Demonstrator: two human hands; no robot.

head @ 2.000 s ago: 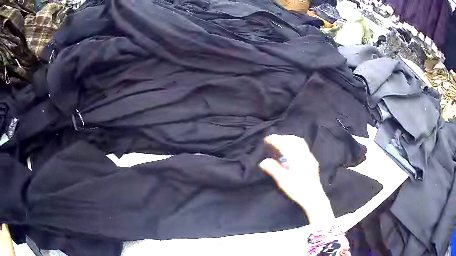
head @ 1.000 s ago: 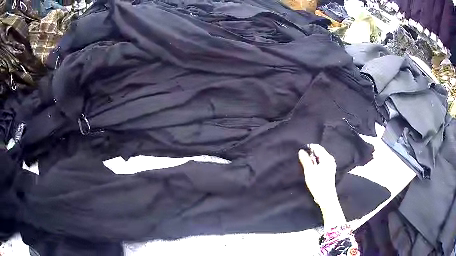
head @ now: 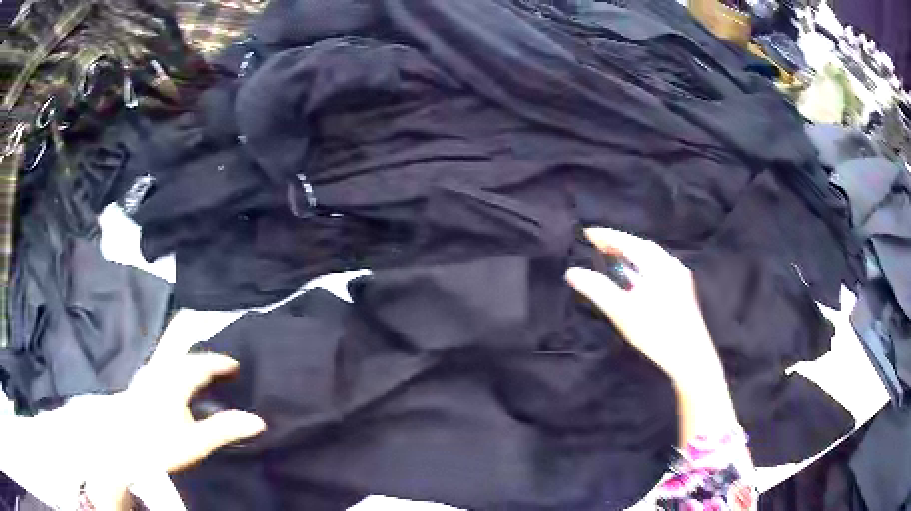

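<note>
A black garment (head: pixel 430 419) lies spread and wrinkled in front of me. My left hand (head: pixel 200 409) is over its left part, thumb and fingers apart, with only dark cloth visible between them. My right hand (head: pixel 639 294) is over its upper right part, thumb and forefinger apart. A small glinting tool (head: pixel 621 271), possibly thread snips, sits within its curled fingers; its shape is mostly hidden. Whether its fingertips touch the cloth is unclear.
A large black garment pile (head: pixel 450 130) lies beyond. Plaid garments (head: pixel 70 50) with pale loops are at the upper left, dark grey cloth (head: pixel 80 289) below them. Grey pieces (head: pixel 879 200) lie at the right. White tabletop (head: pixel 834 374) shows between cloths.
My left hand has come into view at the lower left. The near black garment is shifted and more bunched. My right hand has moved up a little and opened its fingers. The view has turned left.
</note>
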